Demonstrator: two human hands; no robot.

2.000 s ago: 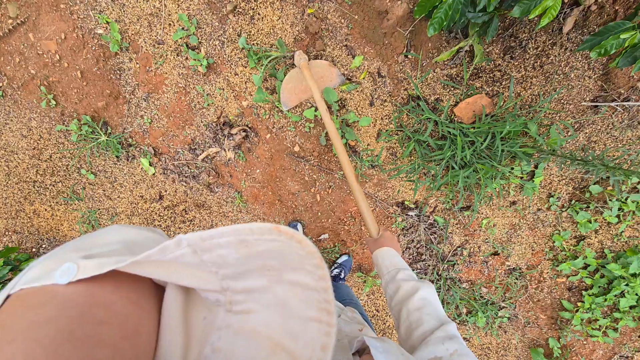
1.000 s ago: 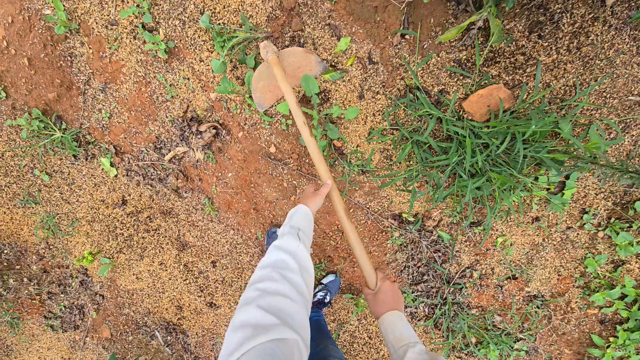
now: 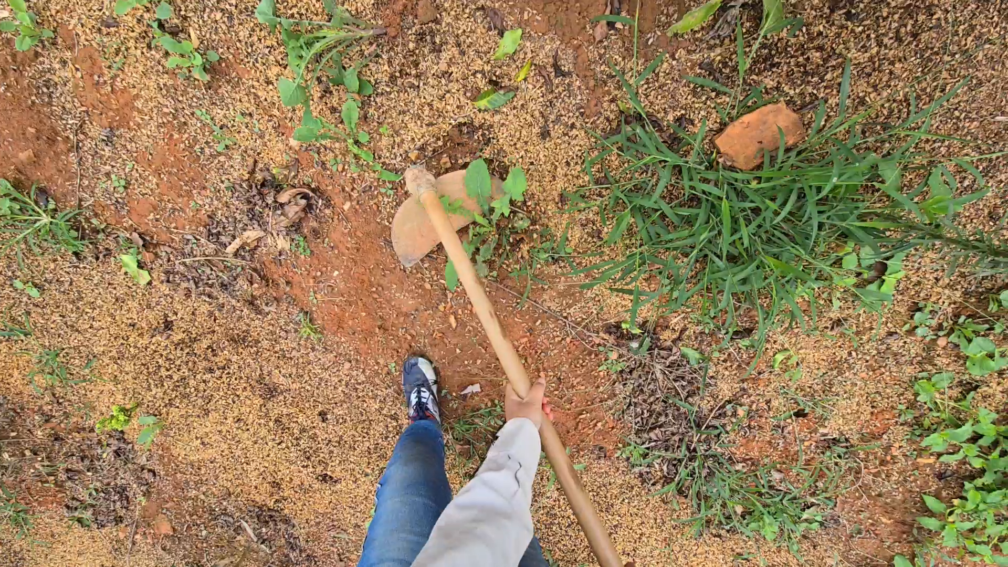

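My left hand (image 3: 526, 402) is closed around the middle of the wooden handle of a hoe (image 3: 480, 303), with its pale sleeve reaching up from the bottom edge. The handle slants from the bottom right up to the hoe's rounded, soil-coloured blade (image 3: 421, 224). A broad-leaved weed (image 3: 492, 193) overlaps the blade's right side; whether the edge is in the soil cannot be told. Only a tiny sliver of my right hand (image 3: 629, 564) seems to show beside the handle at the bottom edge, its grip hidden.
A reddish stone (image 3: 760, 135) rests in a thick grass clump (image 3: 732, 220) at the upper right. More weeds (image 3: 311, 67) grow at the top left. Husk-like litter (image 3: 260, 394) covers much of the red soil. My shoe (image 3: 421, 387) stands below the blade.
Two seconds ago only my right hand held the hoe; my left hand has since taken hold of the handle's middle. Over the last second the blade has moved toward my feet.
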